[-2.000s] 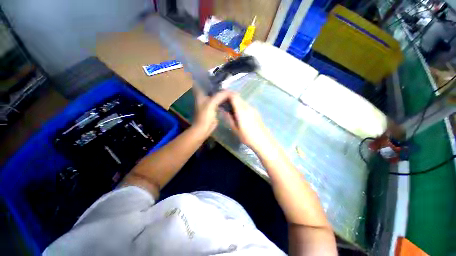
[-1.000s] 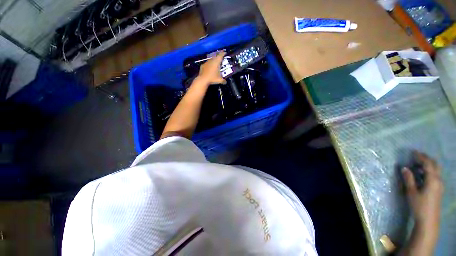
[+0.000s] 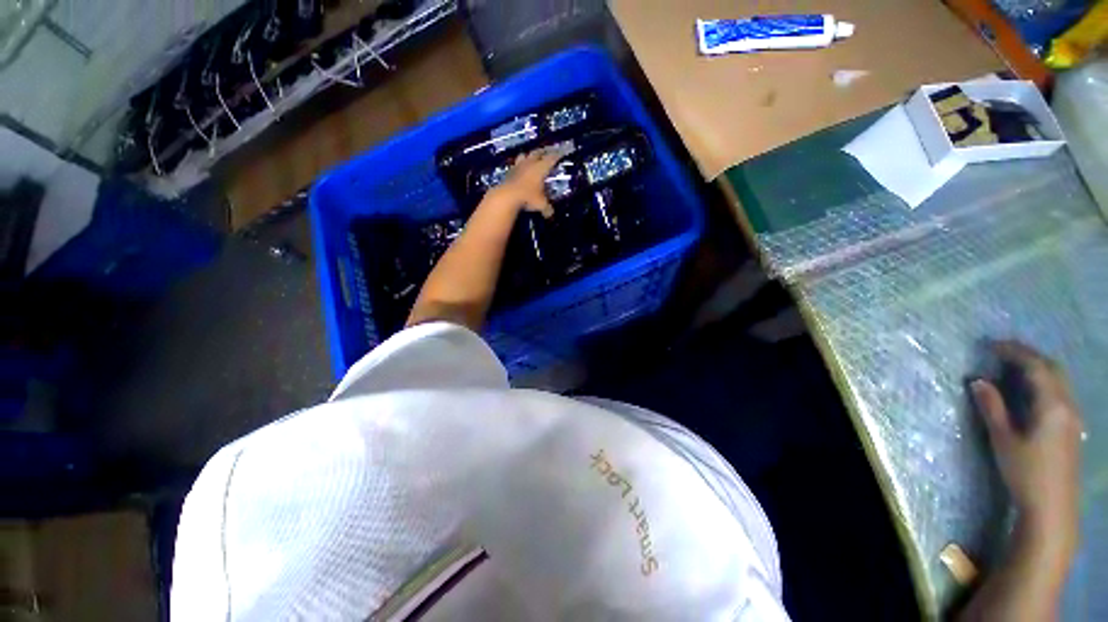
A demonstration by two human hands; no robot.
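Observation:
A long black lock panel [image 3: 598, 167], its back with silvery electronics facing up, lies on other panels in the blue crate [image 3: 326, 243]. My left hand [image 3: 529, 185] is on its middle-left part, fingers spread and thumb apart. Another black panel [image 3: 569, 116] lies just behind it, along the crate's far side. My right hand [image 3: 1035, 419] is low over the bubble wrap mat [image 3: 869, 352], its fingers curled around a small dark thing [image 3: 1016, 391], mostly hidden. A small tan piece [image 3: 957, 563] lies near the mat's front edge.
An open white parts box [image 3: 999, 148] stands at the mat's rear beside white paper [image 3: 903, 156]. A blue and white tube [image 3: 768, 33] lies on the cardboard [image 3: 717, 109]. A rack with dark parts and white wires [image 3: 249, 75] stands rear left.
From a blurred bench view, the view has swung to the crate. Over the last second the held panel has come down a little and my left fingers have spread. My right hand has barely moved.

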